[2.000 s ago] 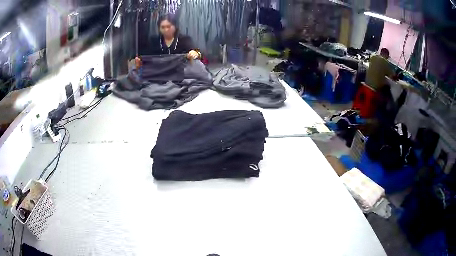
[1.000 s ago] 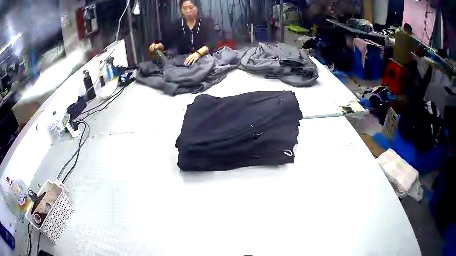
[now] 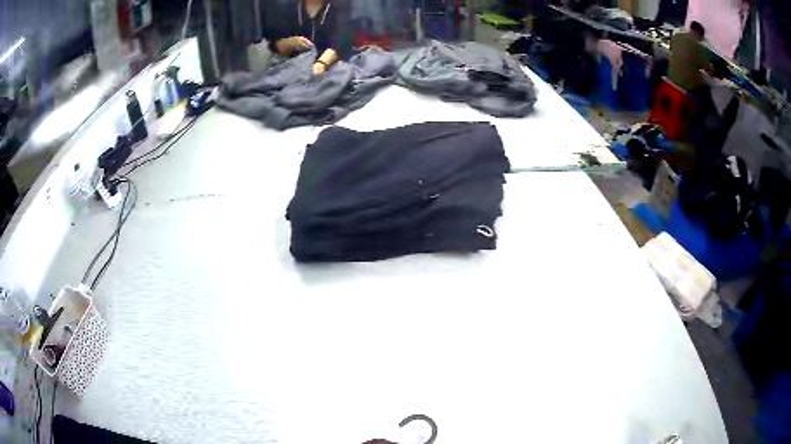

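Observation:
A black folded garment stack (image 3: 399,191) lies flat on the white table (image 3: 390,338), with a small white loop mark at its near right corner. A dark curved hanger hook (image 3: 422,425) rises at the bottom edge, and a small piece of dark red cloth (image 3: 380,441) shows beside it. A strip of dark cloth (image 3: 95,432) lies at the bottom left corner. What hangs below the hook is cut off by the frame edge. Neither of my hands is in the picture.
A white perforated basket (image 3: 85,354) with tape rolls and dark handles stands at the left. Black cables (image 3: 117,225) loop along the left edge. Crumpled grey garments (image 3: 303,91) lie at the far end, with another person's hands (image 3: 324,61) on them. A wrapped bundle (image 3: 681,273) sits off the right edge.
The view has tilted down, so the stack and basket sit higher in the picture. The hanger hook, red cloth and dark cloth strip now show at the bottom. The other person's hands have shifted on the grey garments.

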